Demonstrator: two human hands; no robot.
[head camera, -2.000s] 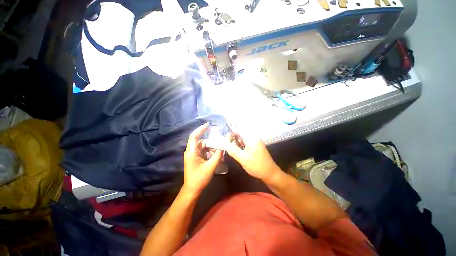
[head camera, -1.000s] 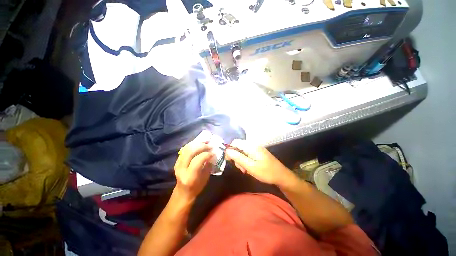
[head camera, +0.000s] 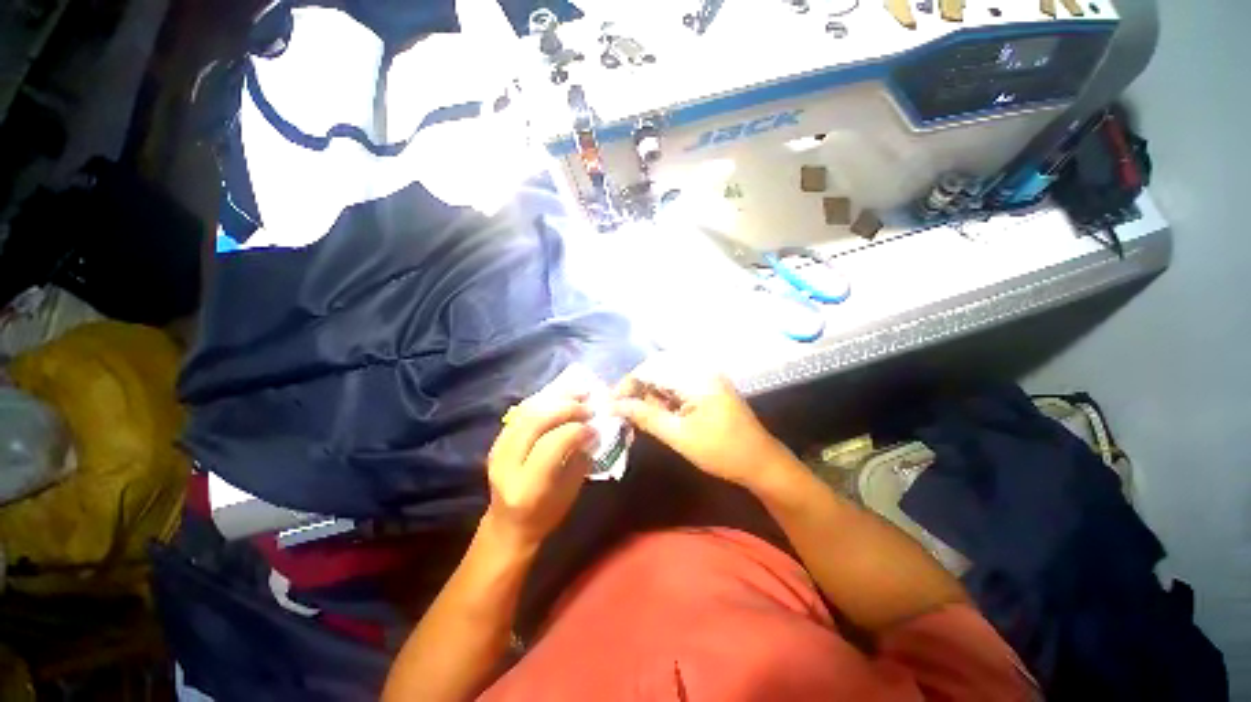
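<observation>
A small pale piece (head camera: 608, 450) with a dark patch is held at the fingertips, at the table's front edge. My left hand (head camera: 542, 464) grips it from the left. My right hand (head camera: 700, 422) is at its right side with bent fingers; something small and brownish shows at these fingertips, too blurred to name. The navy garment panel (head camera: 357, 357) lies in folds to the left and reaches up to the hands. The white JACK sewing machine (head camera: 851, 124) stands behind; lamp glare hides its needle area.
Blue-handled scissors (head camera: 809, 281) lie on the machine bed. White-and-navy garment pieces (head camera: 323, 124) lie behind the navy cloth. Small brown squares (head camera: 837, 210) are on the machine. A yellow bag (head camera: 117, 439) is at left; dark cloth (head camera: 1043, 507) lies over a pale bag at right.
Both hands have moved slightly down since the earliest frame, and more of the pale piece shows below the fingers. Since the second frame the right fingers have shifted and bent slightly.
</observation>
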